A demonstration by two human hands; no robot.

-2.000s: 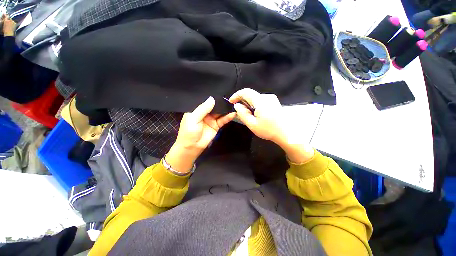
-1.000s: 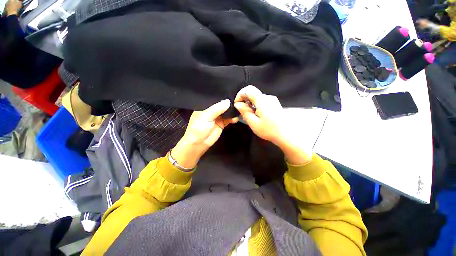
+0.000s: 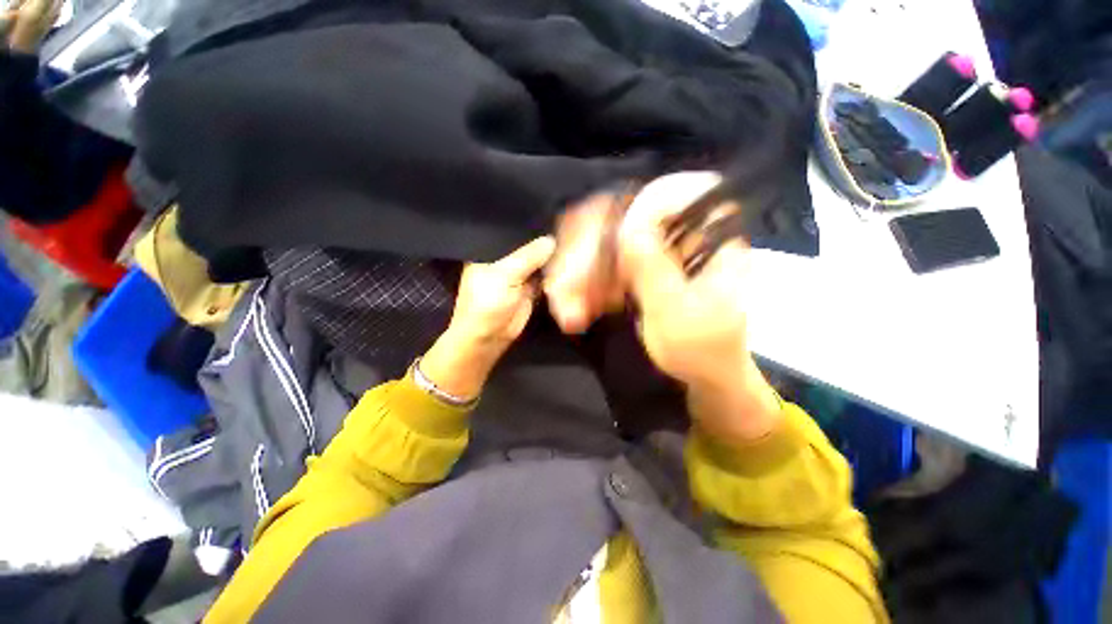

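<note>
A black coat (image 3: pixel 366 134) lies over the table and lap, with its checked lining (image 3: pixel 366 293) showing below the edge. My left hand (image 3: pixel 498 305) pinches the coat's near edge between thumb and fingers. My right hand (image 3: pixel 683 280) is beside it on the right, strongly blurred by motion. Dark snips (image 3: pixel 707 238) show blurred in the right hand. No needle or thread can be made out. Any button under the left fingers is hidden.
On the white table (image 3: pixel 890 354) at right are a bowl of dark buttons (image 3: pixel 878 146), black thread cones with pink tips (image 3: pixel 988 122) and a smartphone (image 3: pixel 943 239). Blue bin (image 3: pixel 140 354) and striped grey garment (image 3: pixel 262 390) are at left. A person's hand shows at top left.
My right hand has turned and lifted away from the pinched edge, and the snips now show in it. My left hand still holds the edge. The view has shifted slightly.
</note>
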